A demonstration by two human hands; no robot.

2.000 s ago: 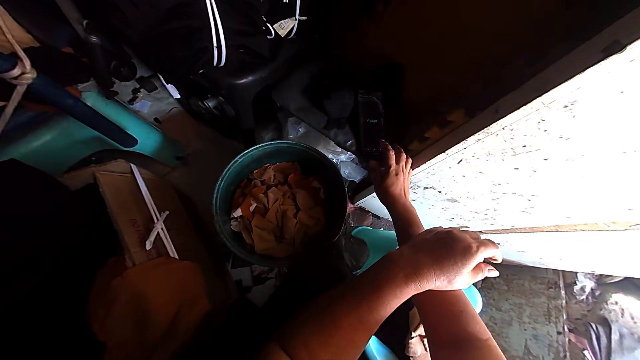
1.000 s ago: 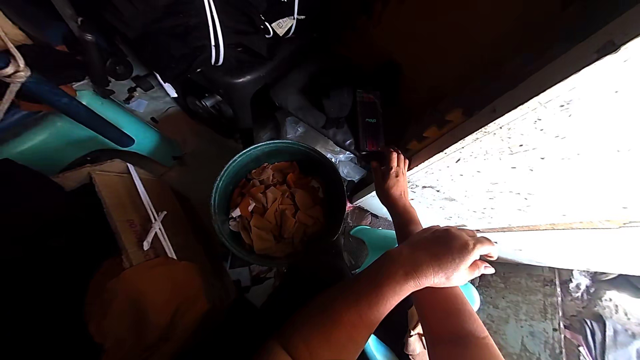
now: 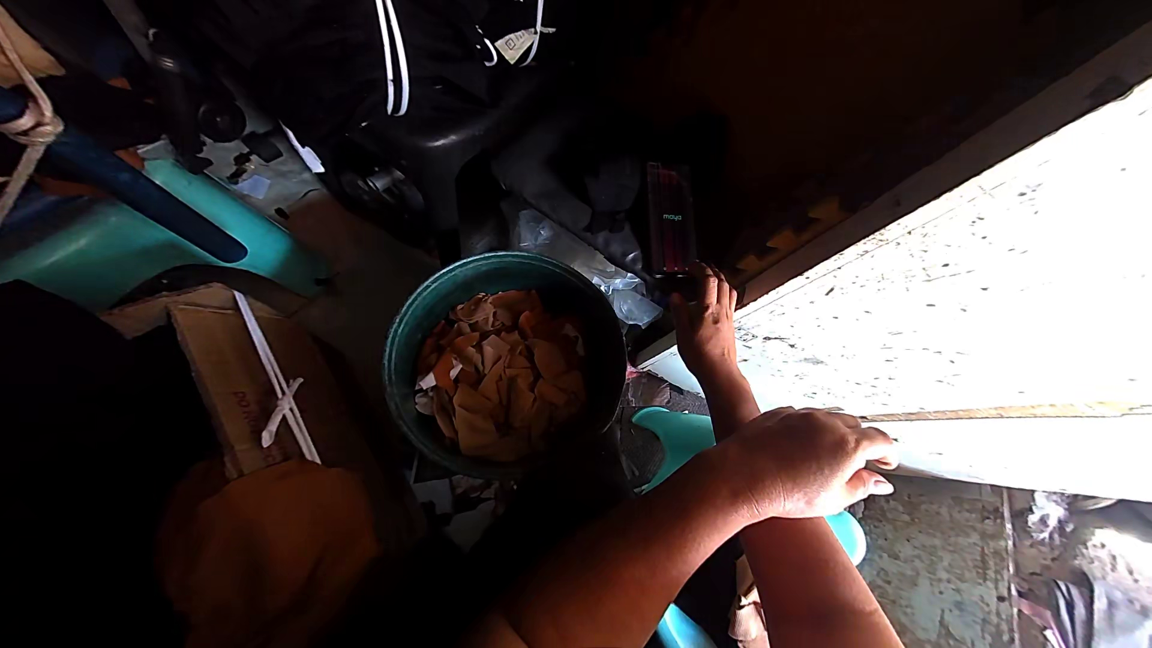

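My right hand (image 3: 706, 319) is at the lower end of a dark smartphone (image 3: 670, 216), with thumb and fingers closed around that end. Reddish vertical streaks and small writing show on the phone's screen. My left hand (image 3: 810, 459) lies over my right forearm, beside the edge of a bright white board or tabletop (image 3: 954, 306). Its fingers are loosely curled and its palm is hidden. Left of both hands stands a round green tub (image 3: 405, 360) holding many brown and orange scraps (image 3: 508, 387), of cloth or paper.
A cardboard box (image 3: 211, 360) with a knotted white strap lies left of the tub. Turquoise plastic furniture (image 3: 211, 211) is at upper left, and another turquoise piece (image 3: 675, 441) sits under my arms. Clear plastic bags (image 3: 585, 261) lie between tub and phone.
The phone's screen showed faint writing on black two seconds ago; reddish streaks now cross it. Both hands have stayed in about the same place.
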